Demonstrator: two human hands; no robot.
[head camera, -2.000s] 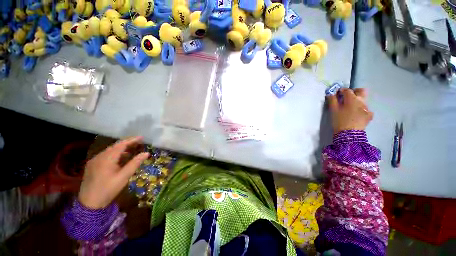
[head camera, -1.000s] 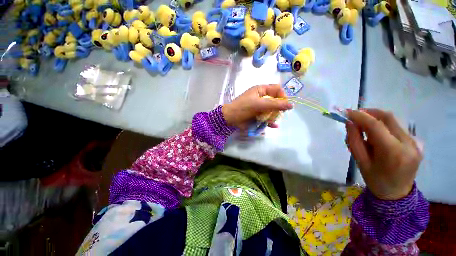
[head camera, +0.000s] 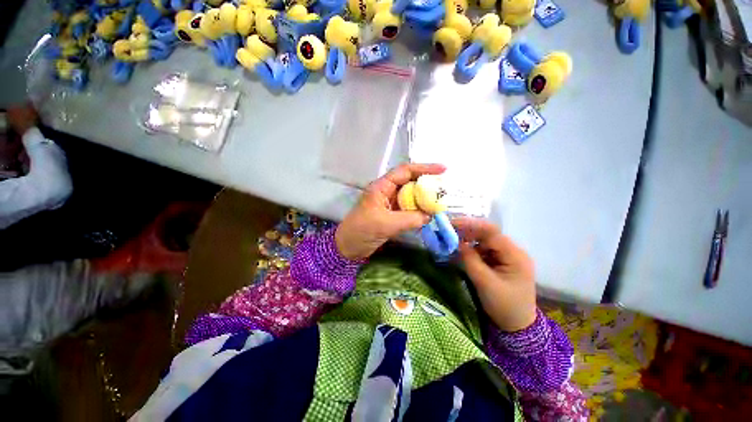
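My left hand (head camera: 381, 216) holds a plush item (head camera: 429, 194) by its yellow padded heads, above the table's front edge. Its blue looped band hangs down between my hands. My right hand (head camera: 497, 270) is at the blue band, thumb and fingers closed at its right side; the hang tag cannot be made out there. A stack of clear bags (head camera: 458, 124), white with glare, lies just beyond my hands. A greyish clear bag stack (head camera: 368, 124) with a red-pink line at its top lies left of it.
A heap of yellow-blue plush items (head camera: 223, 33) runs along the far side. A blue hang tag (head camera: 524, 123) lies right of the bags. A crinkled packet (head camera: 194, 111) lies left. Thread snips (head camera: 716, 250) lie right, past a table seam. Another person's arm (head camera: 31, 169) shows at far left.
My hands have come together over the table's front edge with the plush item. The yellow string that was stretched between them no longer shows. The view has shifted, and another person's arm shows at left.
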